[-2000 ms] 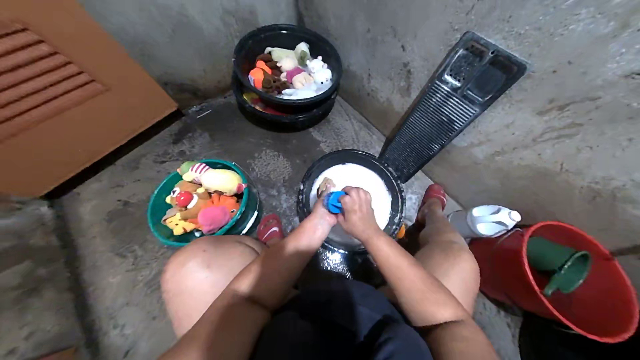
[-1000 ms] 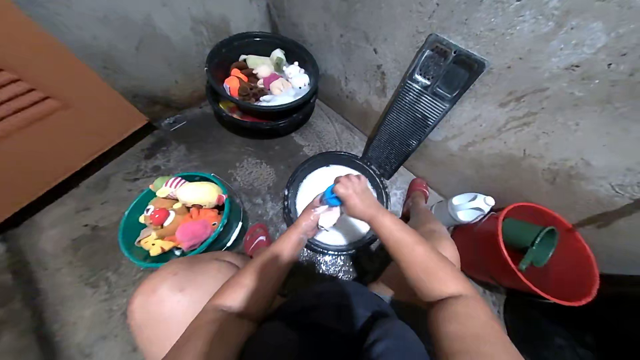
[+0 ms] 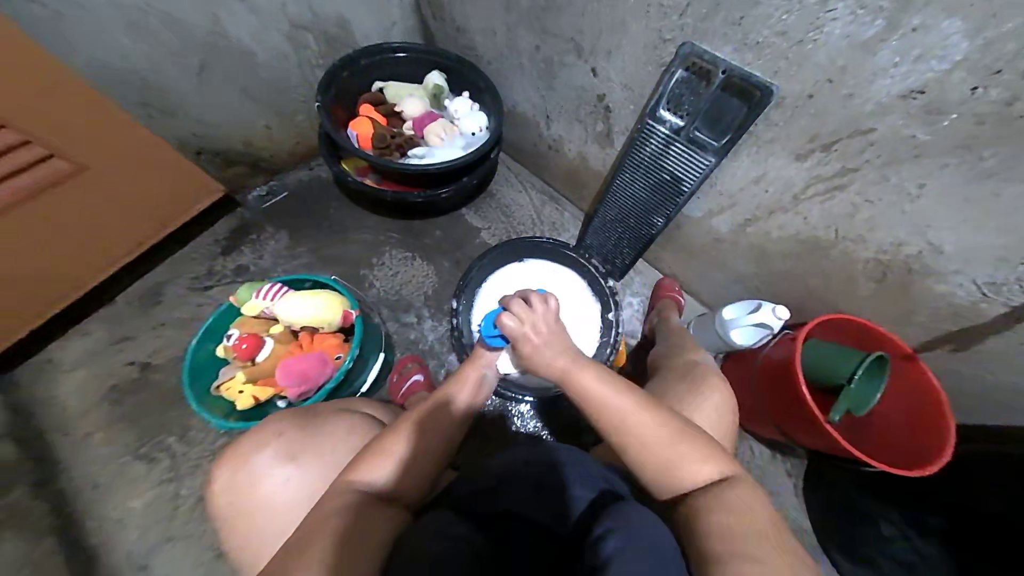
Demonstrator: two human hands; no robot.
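Observation:
Between my knees stands a black round bucket (image 3: 606, 320) filled with white suds (image 3: 544, 276). Over the suds my right hand (image 3: 534, 330) grips a blue object (image 3: 493, 328), perhaps a scrub brush; its full shape is hidden by the fingers. Directly beneath and to the left, my left hand (image 3: 486, 370) meets the blue object at the wrist or palm. Its fingers are out of sight, and a small pale item (image 3: 506, 364) shows beside it, too covered to name. A black plastic washboard (image 3: 650, 172) leans on the wall, its lower end at the bucket's rim.
Plush toys (image 3: 308, 310) fill a green bucket (image 3: 192, 360) at left. Two stacked black basins (image 3: 408, 204) hold more plush toys (image 3: 428, 120) near the corner. To the right are a white plastic jug (image 3: 750, 322) and a red bucket (image 3: 920, 360) containing a green dipper (image 3: 832, 368). An orange door (image 3: 104, 176) stands at left.
My hands remain together over the suds with the blue object. My right hand has shifted on it, and the pale item seen between the hands a second ago is now mostly covered.

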